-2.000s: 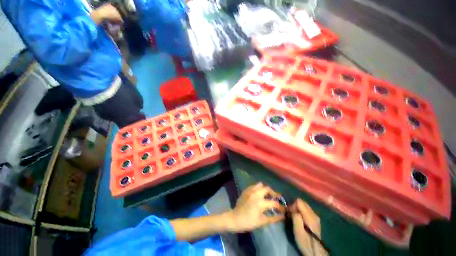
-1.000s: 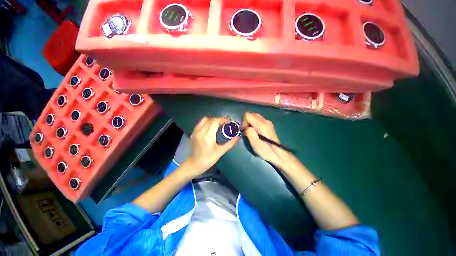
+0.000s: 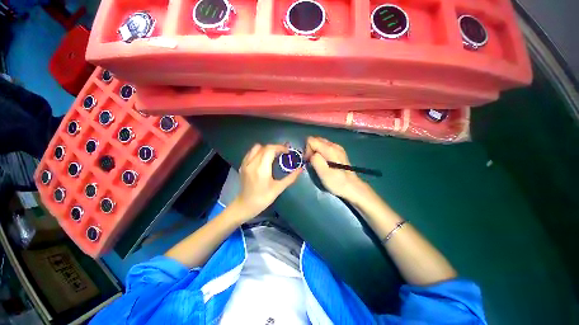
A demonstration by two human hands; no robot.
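A round smartwatch head (image 3: pixel 291 160) with a silver rim and a dark, faintly lit face is held between the thumb and fingers of my left hand (image 3: pixel 259 179). My right hand (image 3: pixel 331 166) grips a thin black tool (image 3: pixel 360 169); its rear end sticks out to the right. My right fingertips are at the watch's right edge. The tool's front tip is hidden by my fingers, so contact with the case cannot be told.
Salmon-red foam trays (image 3: pixel 305 61) are stacked ahead, with watches in the top one, some lit green. A second foam tray (image 3: pixel 117 152) full of watches stands left. A red stool (image 3: pixel 68 62) and a cardboard box (image 3: pixel 60 273) are beyond the dark green bench (image 3: pixel 438 190).
From the oldest frame, the view has swung down over the bench and the people left the picture. In the last second, the tool has turned flatter; the watch stays in my left hand.
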